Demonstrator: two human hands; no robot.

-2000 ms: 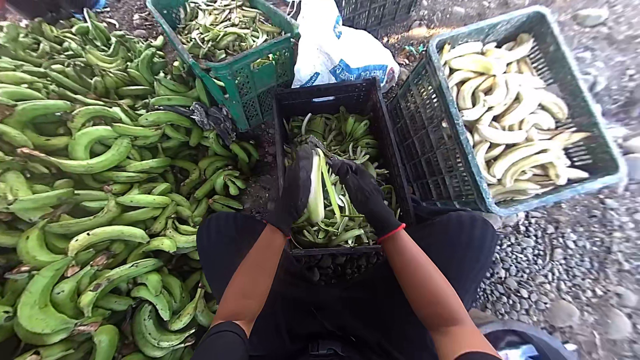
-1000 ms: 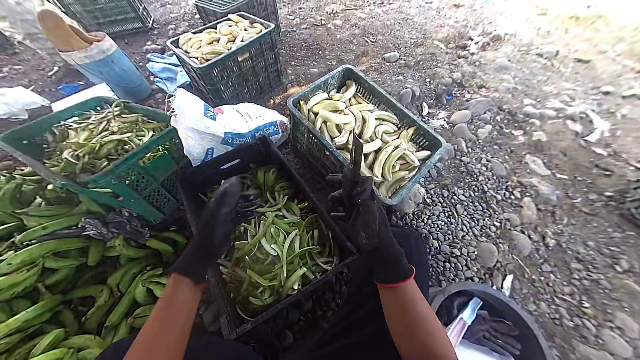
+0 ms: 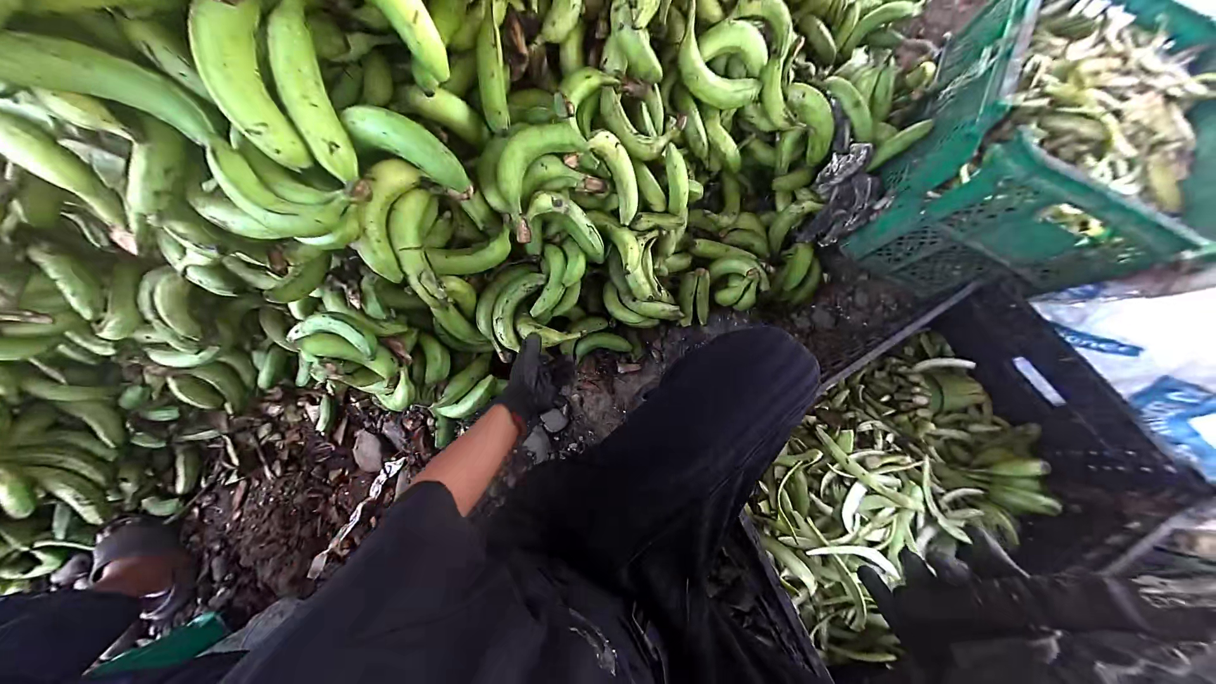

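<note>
My left hand (image 3: 529,380), in a dark glove, reaches to the lower edge of a large heap of green plantains (image 3: 532,171). Its fingertips are at a small bunch (image 3: 513,304); whether they grip it is not clear. At the lower right, my right hand (image 3: 950,584), also in a dark glove, is blurred above the black plastic crate (image 3: 1064,408). Green and whitish peels (image 3: 883,503) lie in that crate. The fingers merge with the dark background, and I cannot tell whether the hand holds anything.
A green plastic crate (image 3: 1026,204) with more peels stands at the upper right. Beside it lies a white and blue sack (image 3: 1149,351). Crumpled black plastic (image 3: 844,185) lies against the heap. Another person's arm (image 3: 138,570) shows at the lower left. My bent knee separates heap and black crate.
The view has swung left onto the heap. My left hand has gone from above the black crate to the plantains. The peeled plantain between my hands two seconds ago is no longer seen there.
</note>
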